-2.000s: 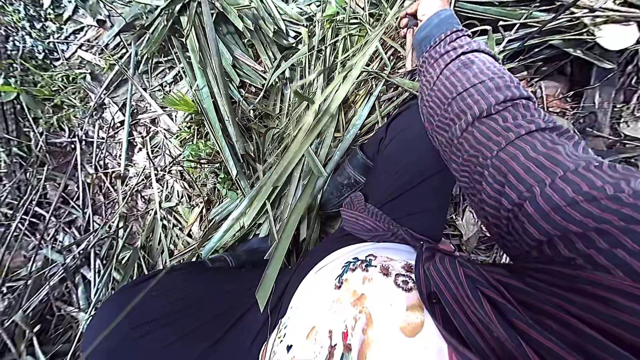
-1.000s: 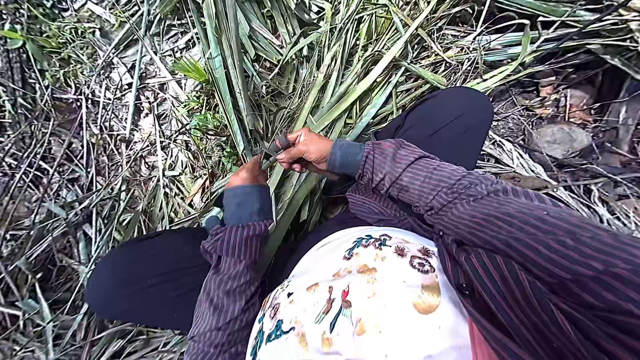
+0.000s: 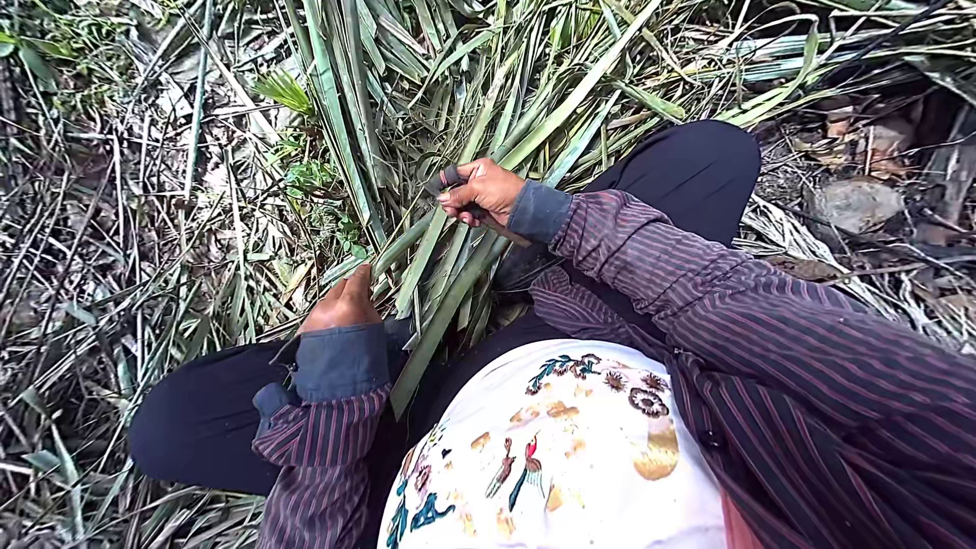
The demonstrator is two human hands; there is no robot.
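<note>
My left hand (image 3: 341, 301), at the lower left of the leaves, has its fingers closed around a long green leaf strip (image 3: 400, 242), partly hidden by the fingers. Up and to the right, my right hand (image 3: 484, 194) is curled over the strips, with a dark band around one finger. A thin brown object (image 3: 507, 230) sticks out below its palm; the rest is hidden in the grip. Long flat leaf blades (image 3: 450, 305) lie between my legs, running up into a larger heap of cut leaves (image 3: 549, 99).
My bent legs in dark trousers lie on both sides, the left knee (image 3: 202, 415) and the right knee (image 3: 701, 171). Dry twigs and leaf litter (image 3: 152, 267) cover the ground at left. A stone (image 3: 858, 206) sits at right. A small green plant (image 3: 286, 91) grows beyond my left hand.
My right hand came back from the top edge to meet my left hand among the leaves. Since then the hands have moved apart, the left one lower and toward the left.
</note>
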